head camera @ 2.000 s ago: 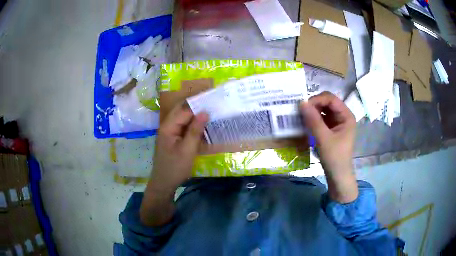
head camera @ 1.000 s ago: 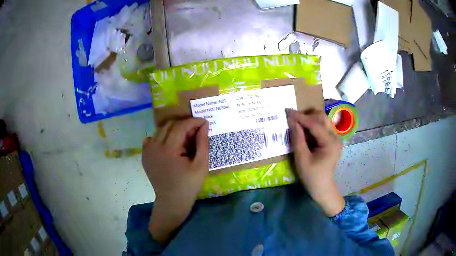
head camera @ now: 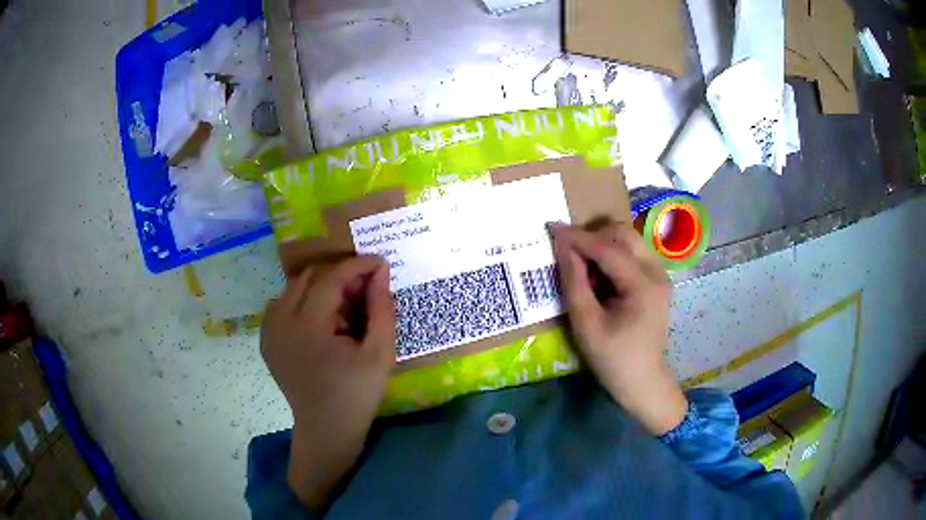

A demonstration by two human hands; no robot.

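A brown cardboard carton (head camera: 599,193) with yellow-green tape (head camera: 437,147) along its far and near edges is right in front of me. A white shipping label (head camera: 457,254) with text and a square black code block lies flat on its top, between the tape strips. My left hand (head camera: 340,335) pinches the label's left edge. My right hand (head camera: 619,305) pinches its right edge. The fingertips hide parts of both edges. I cannot tell how much of the label is stuck down.
A tape roll with orange-red core (head camera: 676,230) is right of the carton. A blue bin (head camera: 135,152) of crumpled white paper is at left. Cardboard pads (head camera: 624,36) and backing paper (head camera: 746,112) lie on the bench at upper right. Taped cartons (head camera: 797,427) stand low at right.
The label, earlier held tilted and blurred above the carton, now lies flat on the carton top. The view has shifted, showing the tape roll and the cartons at lower right.
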